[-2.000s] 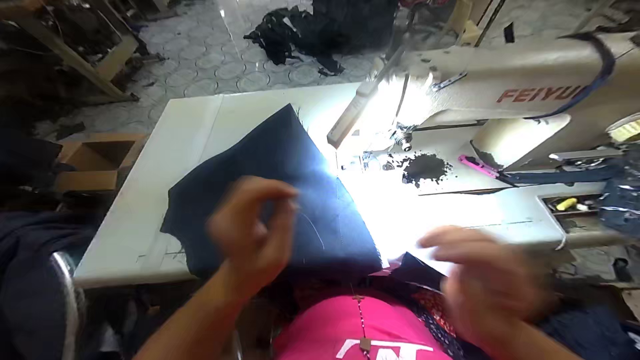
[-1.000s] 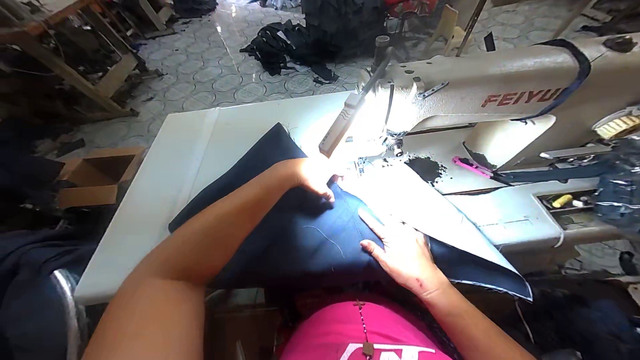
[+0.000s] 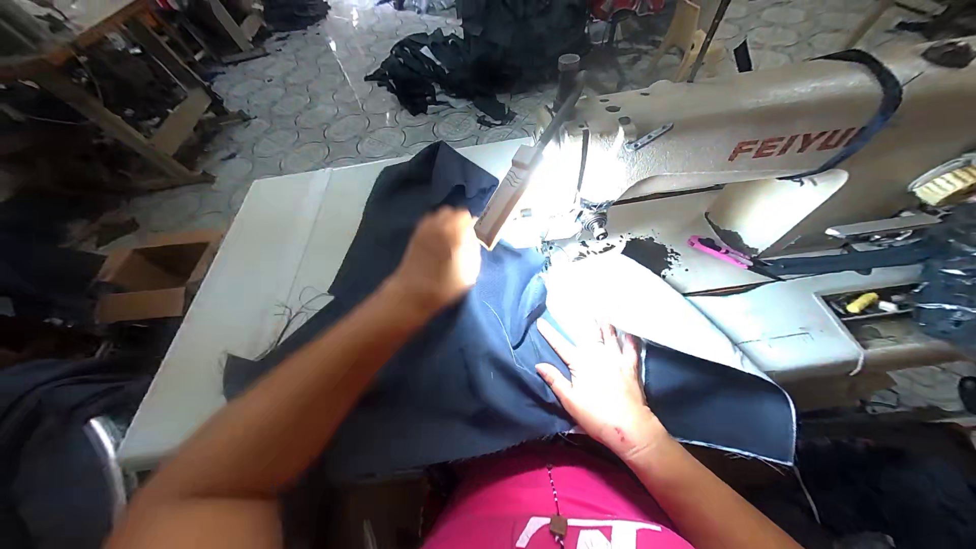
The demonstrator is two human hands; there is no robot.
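Dark navy fabric (image 3: 450,381) lies bunched over the white sewing table, with one edge by the needle area of a Feiyue industrial sewing machine (image 3: 686,130). My left hand (image 3: 442,255), blurred and curled, is closed on a raised fold of the fabric, left of the machine head. My right hand (image 3: 602,374) rests with fingers spread on the fabric and on a white piece of cloth or pocketing (image 3: 663,313) that extends to the right. A bright lamp (image 3: 515,187) partly hides the needle and presser foot. Loose threads (image 3: 293,313) show at the left.
A pink cutter or snipper (image 3: 718,252) lies on the machine bed beside dark lint or worn paint (image 3: 648,255). An open cardboard box (image 3: 156,278) stands left of the table (image 3: 282,221). A small tray with a yellow item (image 3: 862,303) is at the right. Dark cloth scraps (image 3: 427,69) lie on the floor.
Both hands were raised above the table two seconds ago and then came down onto the fabric. Since one second ago, the fabric's far left part has become folded and bunched around my left hand.
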